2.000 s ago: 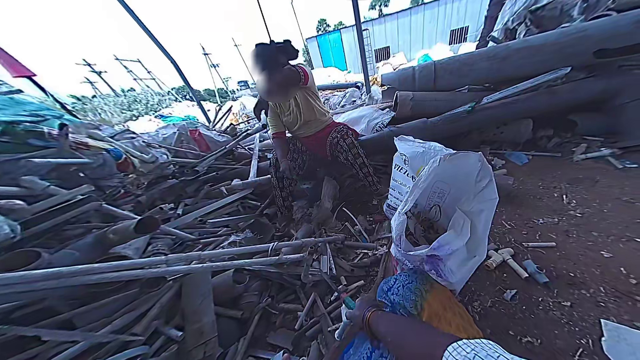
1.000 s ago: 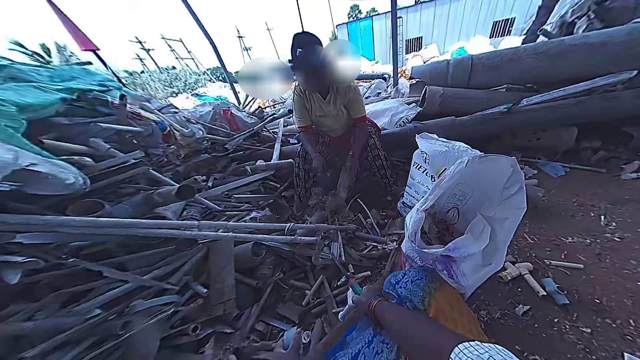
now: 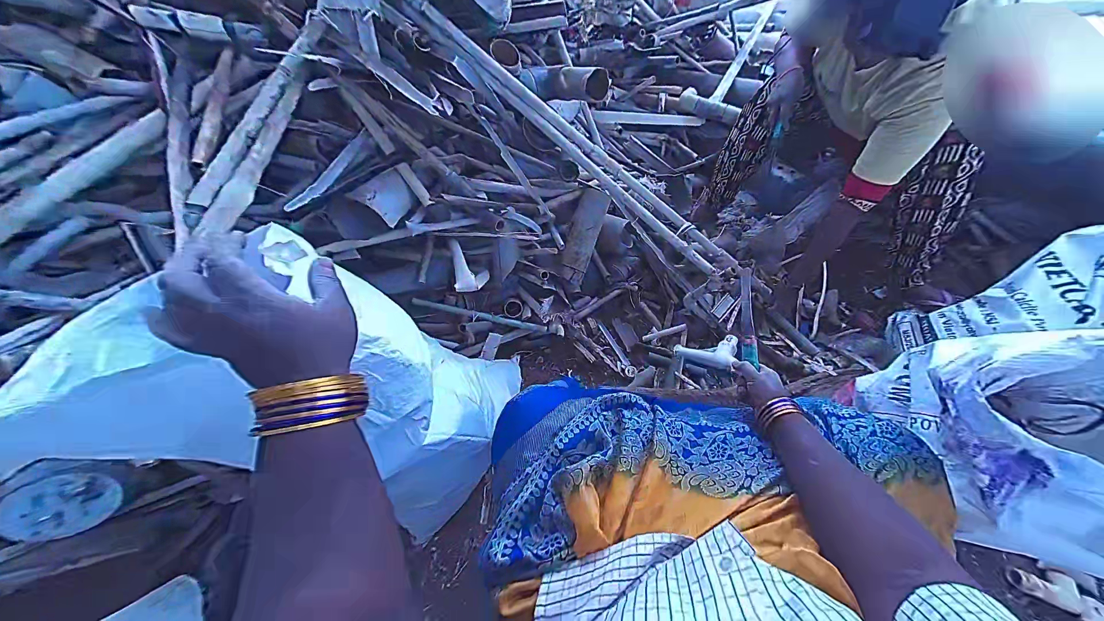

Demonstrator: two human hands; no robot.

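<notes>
My left hand (image 3: 250, 302) is raised over a white woven sack (image 3: 414, 388), thumb spread from its blurred fingers, with gold and purple bangles at the wrist. I see nothing gripped in it; a crumpled white part shows behind, between thumb and fingers. Close to my lap, my right hand (image 3: 759, 384) is closed on a narrow tool with a green handle (image 3: 749, 349), its flat upper part pointing up. A white plastic pipe fitting (image 3: 709, 354) lies against or just beside that hand; whether the fingers touch it I cannot tell.
Scrap pipes (image 3: 578, 185) and broken pieces are heaped ahead. Long thin pipes (image 3: 552, 121) cross the heap. At the upper right a person (image 3: 893, 112) bends over it, an arm reaching down. A printed white sack (image 3: 940, 371) stands to my right, and pipe pieces (image 3: 1048, 586) lie below it.
The view has swung down and left. My left hand and the white sack under it now show at the left. My right hand keeps the green-handled tool.
</notes>
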